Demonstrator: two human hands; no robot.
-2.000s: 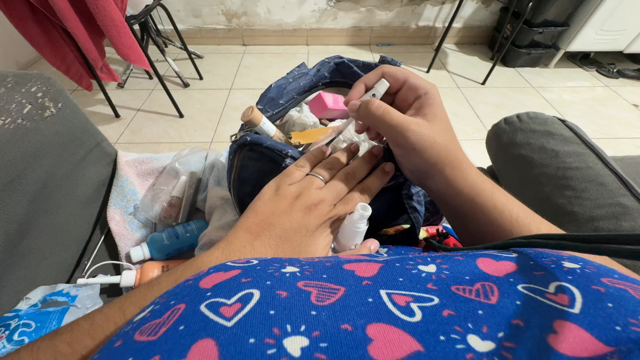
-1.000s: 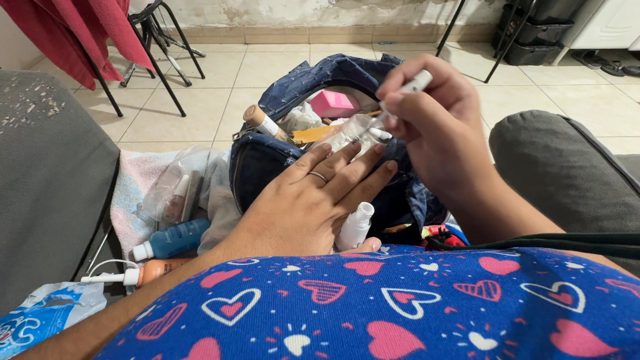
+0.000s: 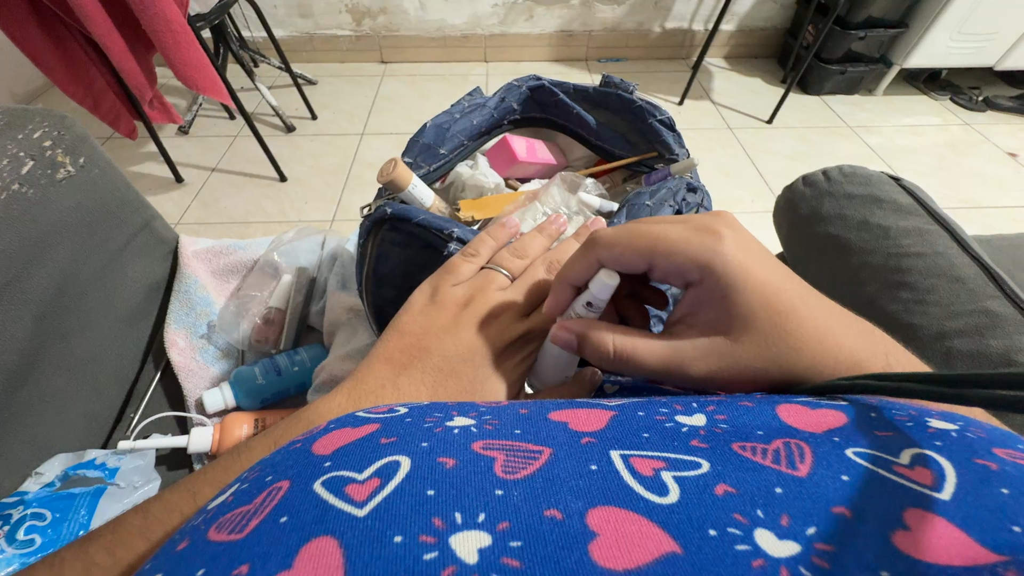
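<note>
My left hand (image 3: 480,320) lies palm down over the near edge of an open blue fabric bag (image 3: 544,100), a ring on one finger, its thumb beside a small white bottle (image 3: 554,360). The thumb and fingers of my right hand (image 3: 688,296) hold a white cap (image 3: 598,290) at the top of that bottle; whether its brush is inside is hidden. Beyond my left fingertips the bag holds a pink block (image 3: 524,156), a bottle with a beige cap (image 3: 412,188), a yellow-orange strip (image 3: 488,206), clear plastic and a thin wooden stick (image 3: 616,164).
At the left, a blue bottle (image 3: 276,378), an orange bottle (image 3: 244,430) and a clear plastic bag (image 3: 264,296) lie on or by a towel (image 3: 196,280). Grey armrests (image 3: 872,256) flank me. Black chair legs stand on the tiled floor behind.
My right hand has come down from above the left fingers, bringing the white cap onto the bottle, which stood uncapped before. The left hand has stayed spread in place.
</note>
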